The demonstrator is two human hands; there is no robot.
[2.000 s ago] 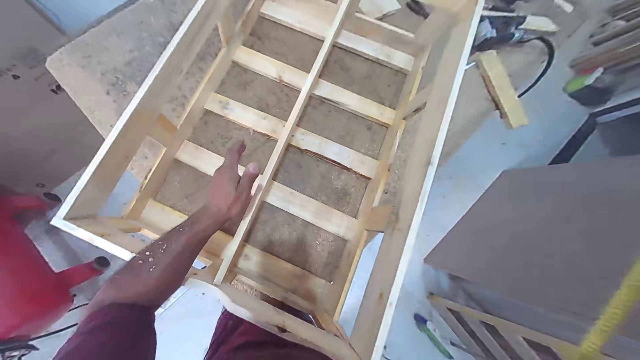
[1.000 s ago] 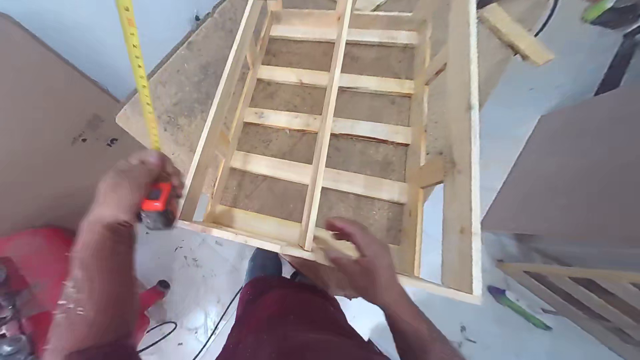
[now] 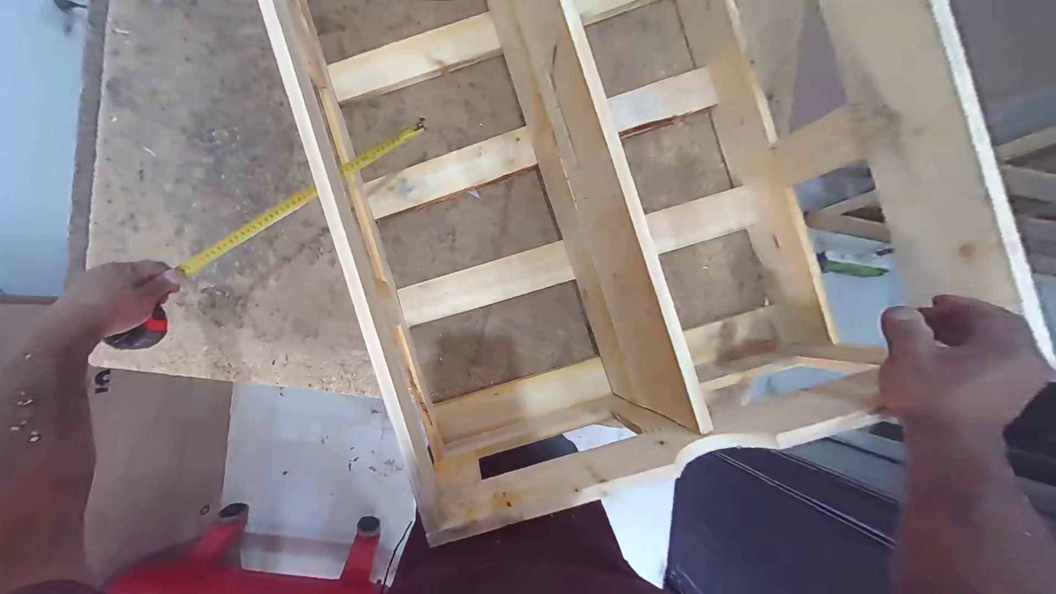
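My left hand (image 3: 124, 301) is closed around a tape measure (image 3: 139, 332) with a red and black case, left of the wooden frame. Its yellow blade (image 3: 247, 233) runs up and right over the frame's left side board (image 3: 342, 247), with the end hook above the slatted bottom. A long divider board (image 3: 619, 223) stands lengthwise inside the frame, over pale cross slats (image 3: 487, 280). My right hand (image 3: 961, 359) is at the frame's near right corner, fingers curled; whether it grips the wood there cannot be told.
The frame lies on a stained worktable board (image 3: 198, 165). Below left is a red object (image 3: 247, 569) with black-capped legs. A dark surface (image 3: 767, 520) lies near the right corner, and a green item (image 3: 854, 268) and a slatted wooden piece (image 3: 850, 216) show beyond the right side.
The tape blade, upright at the left one second ago, now lies across the left side board. My right hand has moved from the middle of the near end to the right corner.
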